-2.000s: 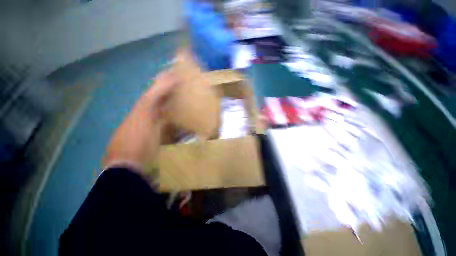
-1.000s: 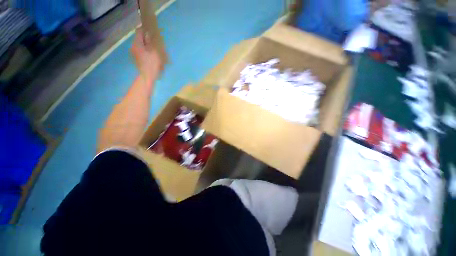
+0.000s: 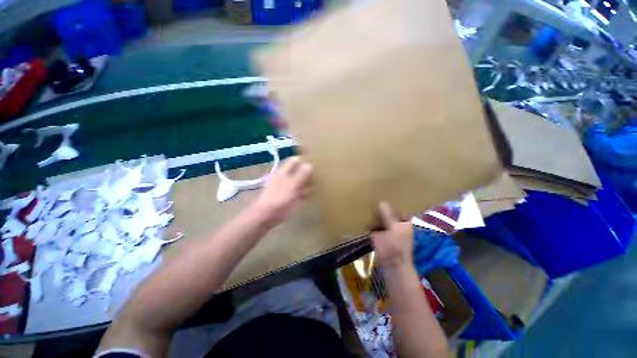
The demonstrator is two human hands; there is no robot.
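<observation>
A large tan cardboard sheet (image 3: pixel 391 112) is held up, tilted, over the right part of the work pad. My left hand (image 3: pixel 288 189) grips its lower left edge. My right hand (image 3: pixel 392 241) holds its lower edge, with one finger against its face. The cardboard work pad (image 3: pixel 202 210) lies beneath. A white headband (image 3: pixel 241 183) lies on the pad just left of my left hand, prongs pointing away. A large pile of small white yokes (image 3: pixel 98 231) lies on a pale sheet at the left.
The green conveyor belt (image 3: pixel 202 119) runs behind, carrying another white piece (image 3: pixel 63 143). A red bin (image 3: pixel 21 87) is at far left. Stacked cardboard sheets (image 3: pixel 552 150) and a blue bin (image 3: pixel 559 224) are at right. A carton with white parts (image 3: pixel 374 332) is below.
The view has swung from the cartons and floor to the bench. The cardboard sheet, seen edge-on in my left hand before, is now over the pad with both hands on it.
</observation>
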